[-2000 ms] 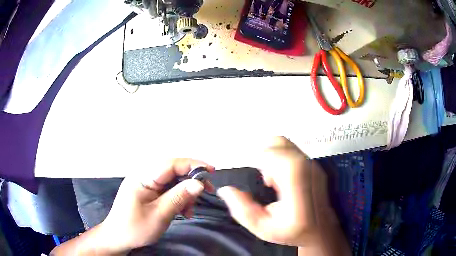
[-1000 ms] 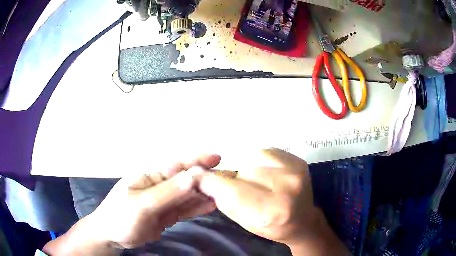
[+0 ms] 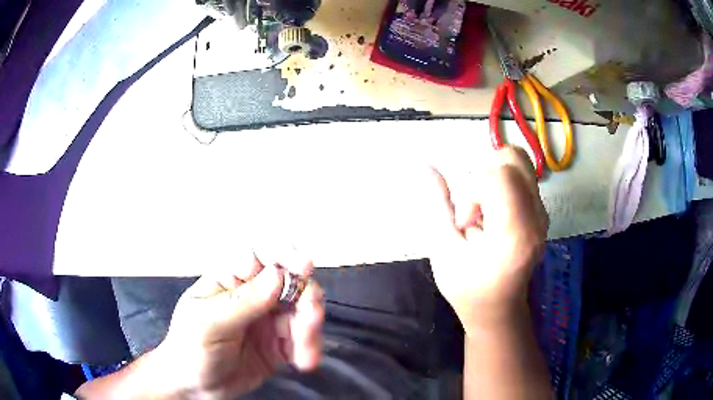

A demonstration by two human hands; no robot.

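My left hand (image 3: 242, 324) is over my lap at the table's front edge. Its thumb and fingers hold a small round metal disc, which looks like a bobbin or bobbin case (image 3: 292, 287). My right hand (image 3: 492, 226) is raised to the right over the white table (image 3: 313, 187), apart from the left hand. Its fingers are partly curled and washed out by glare, and I cannot tell whether it holds anything small.
The sewing machine's needle area (image 3: 270, 35) is at the top left of centre. A phone (image 3: 422, 35) lies on red cloth (image 3: 471, 58). Scissors (image 3: 551, 125) lie right of it, just beyond my right hand. Dark fabric with pale pieces (image 3: 31, 223) lies left. Pale strips (image 3: 632, 172) hang right.
My hands were together over the lap and have parted. My right hand has moved up and right towards the scissors. The metal disc in my left fingers shows again.
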